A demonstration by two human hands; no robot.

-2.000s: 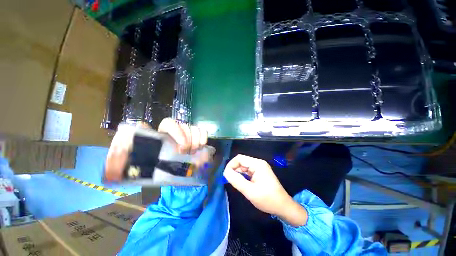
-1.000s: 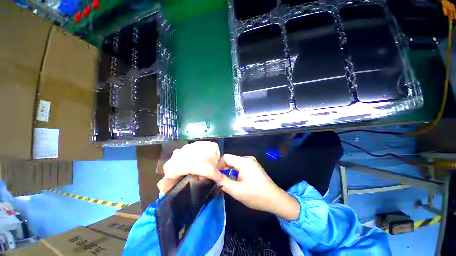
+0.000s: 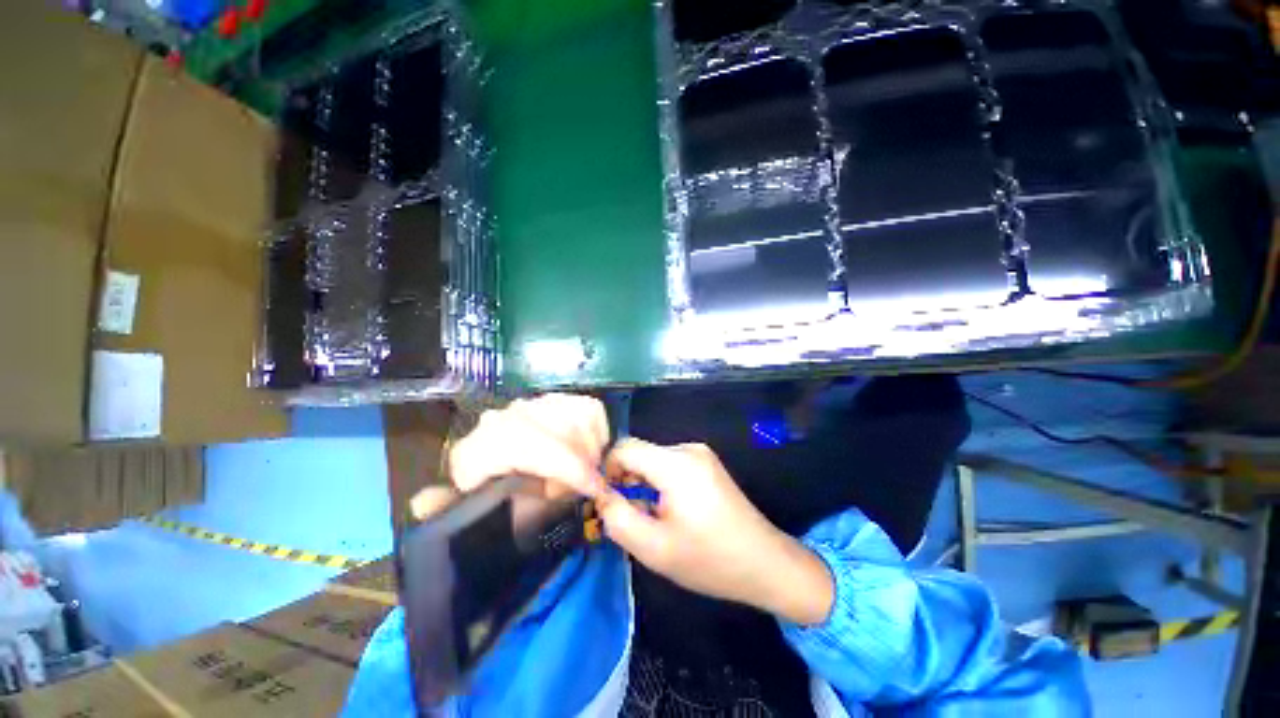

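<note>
A phone-size display screen (image 3: 470,582) is held tilted over the lap, its dark back and edge showing. My left hand (image 3: 527,446) grips it by its upper part. A small orange strip (image 3: 591,529) shows at the screen's right end. My right hand (image 3: 702,526) touches that end with its fingertips and pinches a small blue tool (image 3: 640,492), mostly hidden by the fingers. The fingertips of both hands meet there, so the exact contact is hidden.
A clear tray (image 3: 927,337) with black screens lies on the green bench (image 3: 576,211). A left tray stack (image 3: 470,281) stands beside brown cartons (image 3: 190,239). A metal frame (image 3: 1095,491) is at right. More cartons (image 3: 253,659) lie lower left.
Since two seconds ago my left hand has brought the screen to my right hand and tilted it. Over the last second the screen's lower end has swung slightly left and up.
</note>
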